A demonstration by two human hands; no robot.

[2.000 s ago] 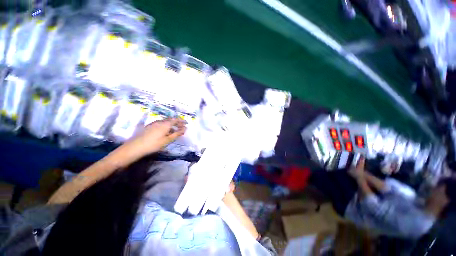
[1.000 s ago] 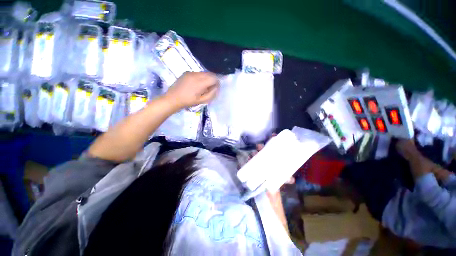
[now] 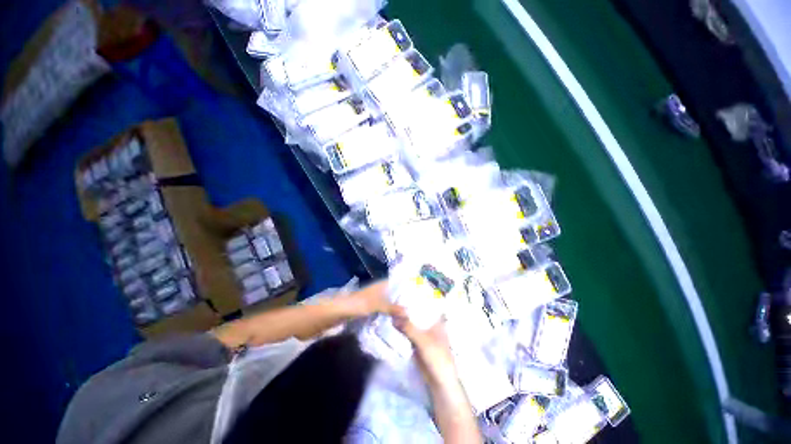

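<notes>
My left hand (image 3: 379,297) and my right hand (image 3: 422,331) meet at the near edge of the bench. Both are at a bagged unit (image 3: 434,280) with a dark and yellow end, and their fingers close on its clear bag. Glare and the plastic hide some fingertips. Other bagged units (image 3: 362,143) lie in overlapping rows along the bench, many washed out white. Several units lie at the lower right end of the rows.
The green conveyor belt (image 3: 598,225) with a white rail (image 3: 611,143) runs beyond the rows. Open cartons (image 3: 186,230) packed with units stand on the blue floor (image 3: 52,251) at the left. Small items lie beyond the rail.
The view has swung left; the tester and neighbouring worker are out of view. My left hand has left the row and come together with my right. The white stack in my right hand no longer shows.
</notes>
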